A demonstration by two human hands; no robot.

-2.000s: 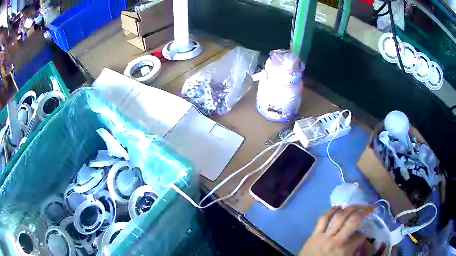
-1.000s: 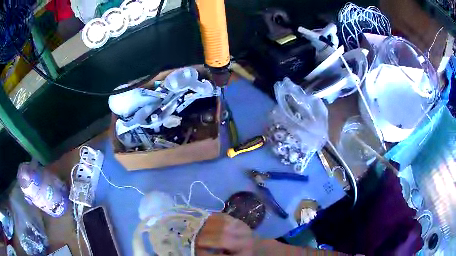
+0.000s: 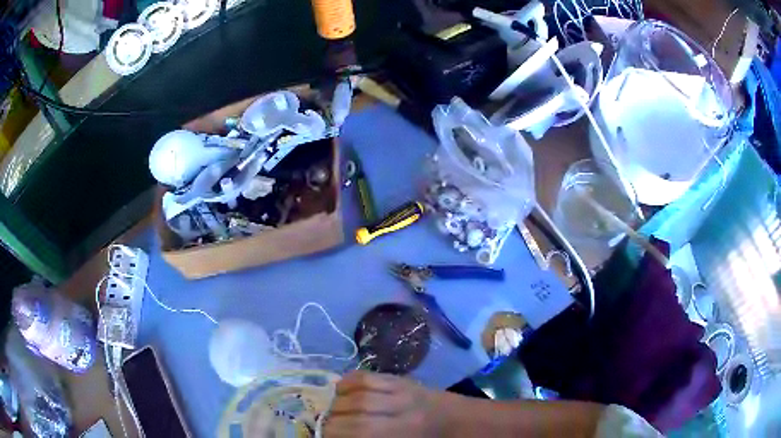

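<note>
A round white housing point(image 3: 278, 411) lies at the bottom edge, partly cut off, with its inner side and small parts showing. My right hand point(image 3: 372, 406) reaches in from the right, its curled fingers at the housing's right rim; the fingertips are partly hidden. My left hand is not in view. A white rounded lump point(image 3: 241, 352) on a thin white cable point(image 3: 321, 318) sits just behind the housing. A dark round disc point(image 3: 392, 339) with bright specks lies behind my right hand.
Blue-handled cutters point(image 3: 445, 316), a yellow-black screwdriver point(image 3: 390, 224) and a parts bag point(image 3: 479, 188) lie on the blue mat. A cardboard parts box point(image 3: 257, 248) stands behind. An orange electric screwdriver point(image 3: 333, 19) hangs above. A phone point(image 3: 154, 398) and power strip point(image 3: 122, 295) are left.
The view has swung from the left crate to the mat, then shifted slightly. My right hand stays at the housing's right rim since the last earlier frame.
</note>
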